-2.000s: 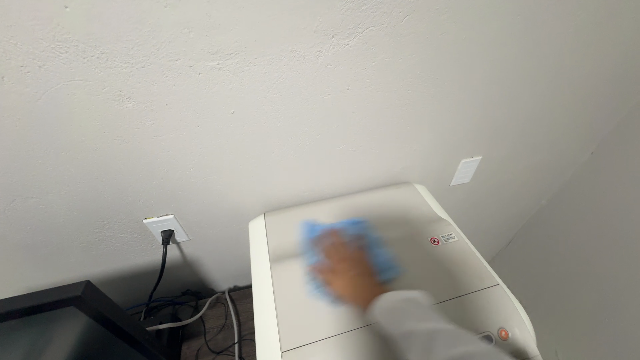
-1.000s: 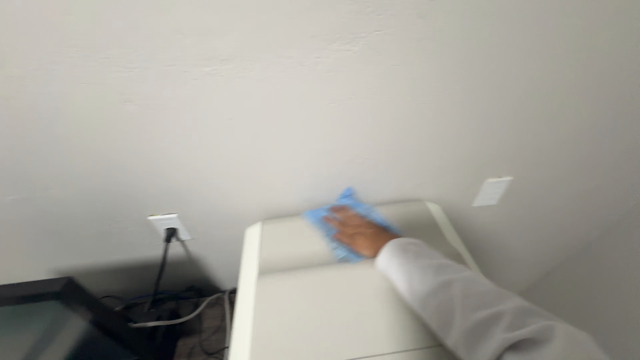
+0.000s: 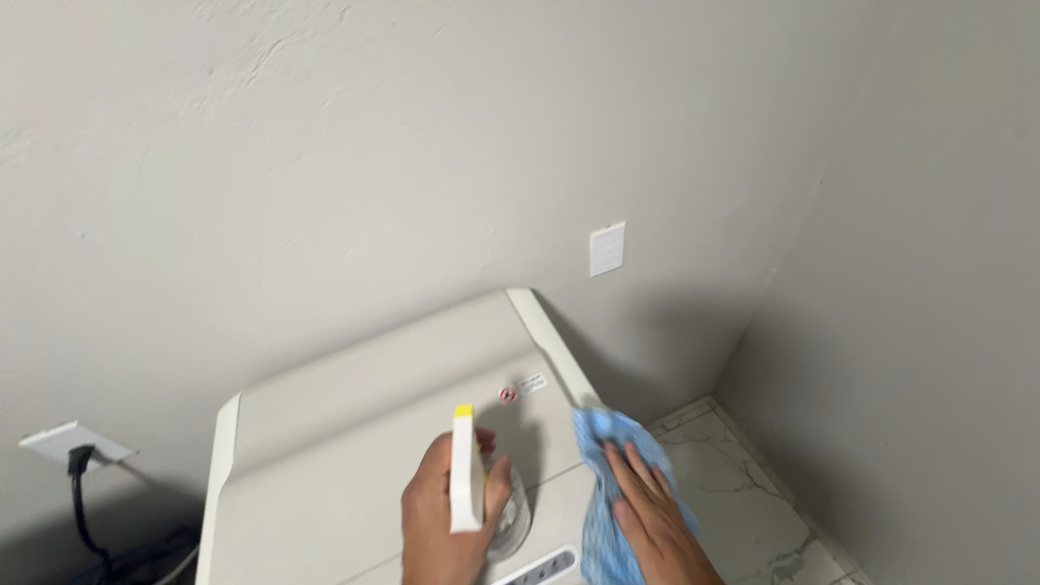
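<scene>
A clear spray bottle (image 3: 513, 520) with a white trigger head and yellow nozzle is gripped in my left hand (image 3: 447, 504), above the top of a pale grey machine (image 3: 390, 455) that may be a printer. My right hand (image 3: 650, 520) lies with fingers spread on a blue cloth (image 3: 621, 487), pressing it against the machine's right edge. Part of the cloth hangs over that side. Near the bottle are a small round red symbol and a label bearing writing. A panel with buttons (image 3: 544, 569) shows at the lower edge.
Behind the machine rises a textured grey wall with a white wall plate (image 3: 607, 249). At left, a black plug with its cord (image 3: 79, 487) sits in an outlet (image 3: 57, 439), above dark cables. Marble-patterned floor (image 3: 731, 487) shows at right, beside a side wall.
My right hand and the blue cloth have moved from the back of the machine's top to its right edge. My left hand with the spray bottle has come into view. The view has shifted right.
</scene>
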